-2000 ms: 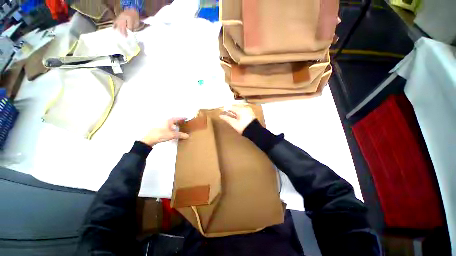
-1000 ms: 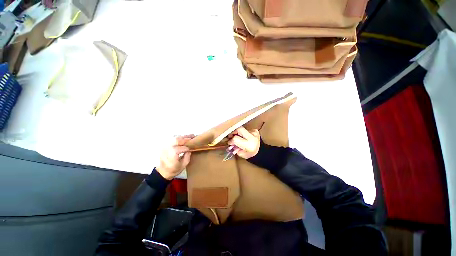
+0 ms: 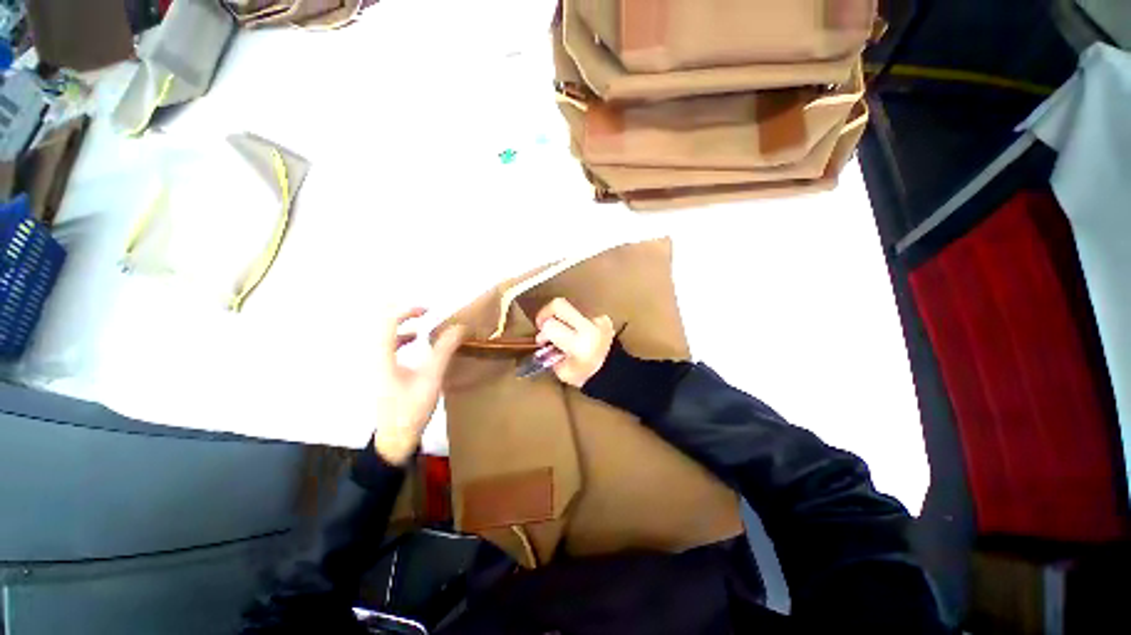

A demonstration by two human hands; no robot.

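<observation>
A tan-brown unfinished bag body (image 3: 645,465) lies folded over the table's near edge, with a reddish-brown patch (image 3: 507,497) on its lower part. My right hand (image 3: 574,341) is closed around the thread snips (image 3: 541,361), whose blades point left, and rests on the bag at a folded brown edge. My left hand (image 3: 416,385) is at the bag's left side with thumb and fingers apart; it looks empty. A cream strip (image 3: 506,308) shows along the bag's opened upper edge.
A stack of tan bag pieces (image 3: 719,137) stands at the table's far right. A grey-beige piece with yellow edge (image 3: 267,223) lies left on the white table (image 3: 360,161). A blue basket (image 3: 27,279) is far left. A grey cabinet (image 3: 161,496) is near left, and red material (image 3: 1017,372) is right.
The bag's upper part was folded up and the snips came into view in my right hand. Since one second ago, my left hand has opened away from the folded edge. The other person's hand has left view.
</observation>
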